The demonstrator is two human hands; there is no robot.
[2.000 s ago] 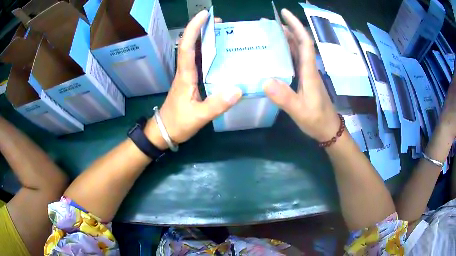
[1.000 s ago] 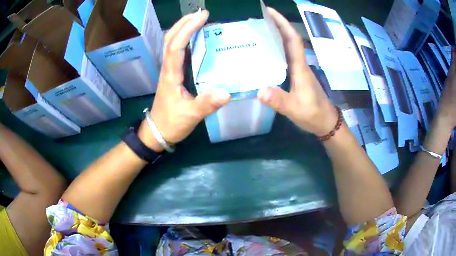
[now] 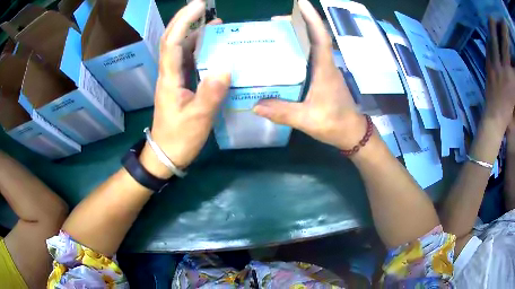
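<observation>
A light blue and white carton (image 3: 257, 125) stands in front of me at the table's middle. Its top panel (image 3: 251, 53) with small print lies flat across the top, with its front edge at the top of the front face. My left hand (image 3: 192, 90) is around the carton's left side, thumb on the top panel near the front edge. My right hand (image 3: 316, 93) is around the right side, fingers up along a raised side flap, thumb on the front face. Some fingertips behind the carton are hidden.
Open cartons (image 3: 127, 70) with brown insides stand at left. Overlapping flat blanks (image 3: 372, 70) lie at right, an upright carton (image 3: 449, 22) behind them. A neighbour's hand (image 3: 500, 84) is at far right, another person's arm (image 3: 28, 186) at far left.
The top panel's front edge now sits closer against the front face. My left thumb has moved up onto the panel, my right thumb onto the front face. The view has shifted slightly.
</observation>
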